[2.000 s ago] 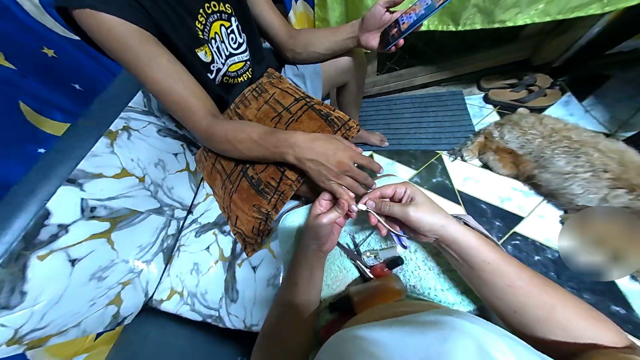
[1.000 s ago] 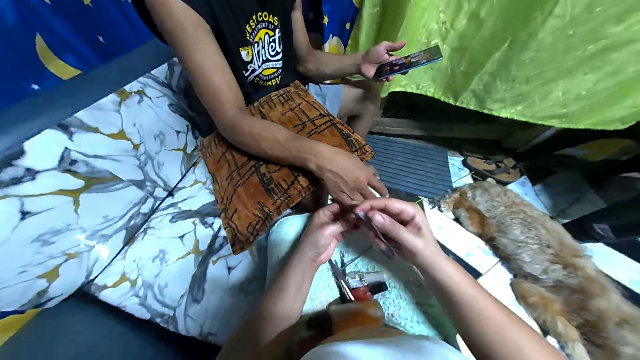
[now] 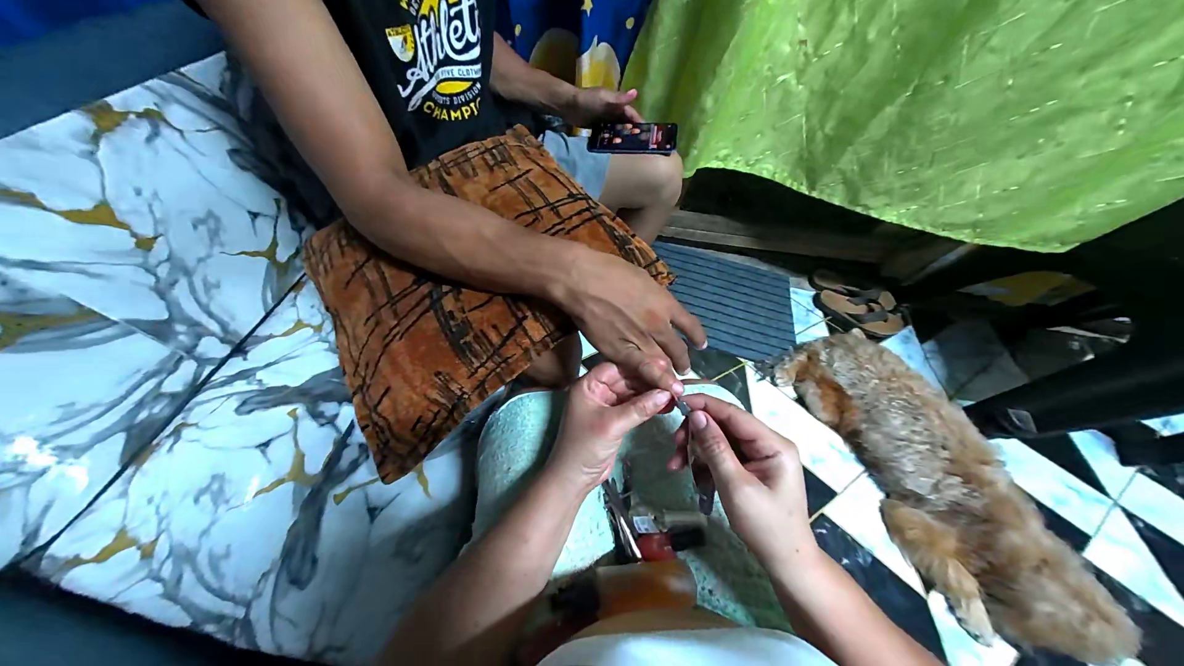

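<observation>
My left hand holds a finger of another person's hand, which reaches over from a patterned orange-brown cushion. In my right hand is a small, thin metal tool, pinched between thumb and fingers, its tip at that person's fingertip. Its exact kind cannot be told. Below my hands, a red bottle with a dark cap and metal implements lie on a pale green towel across my lap.
The person's other hand holds a phone. A furry dog lies on the checkered floor at the right, near sandals and a grey ribbed mat. A marble-patterned surface spans the left. A green curtain hangs behind.
The other person's phone has been lowered toward the knee. My hands stay at that person's fingers. The view has shifted.
</observation>
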